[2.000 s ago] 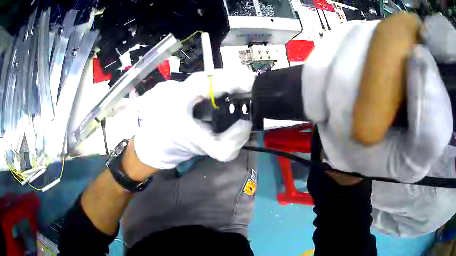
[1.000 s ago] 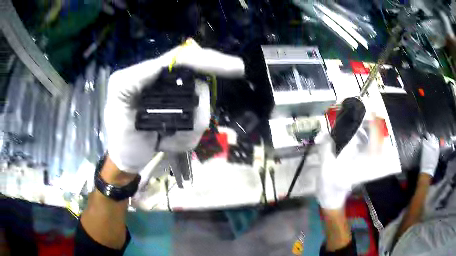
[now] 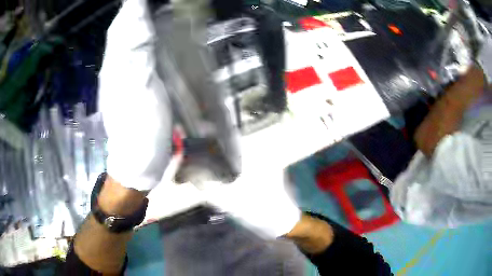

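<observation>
A grey metal profile (image 3: 194, 91), strongly blurred, runs from the top edge down towards me, with a dark near end. My left hand (image 3: 135, 102), in a white glove, lies along its left side and is closed on it; the fingertips are blurred and hidden. My right hand (image 3: 259, 202), also in a white glove, is at the profile's near end and touches it; its fingers are lost in blur. No screwdriver can be made out in my hands.
Many silver profiles (image 3: 54, 145) lie at the left. A white sheet with red patches (image 3: 345, 110) covers the bench, with a blurred box (image 3: 243, 59) behind the profile. A red stool (image 3: 372, 219) stands below right. Another person's arm (image 3: 453, 110) is at the right, beside dark material (image 3: 377, 59).
The view has swung to the right. The screwdriver seen in my right hand earlier no longer shows there. My right hand has come in beside my left, at the profile's near end.
</observation>
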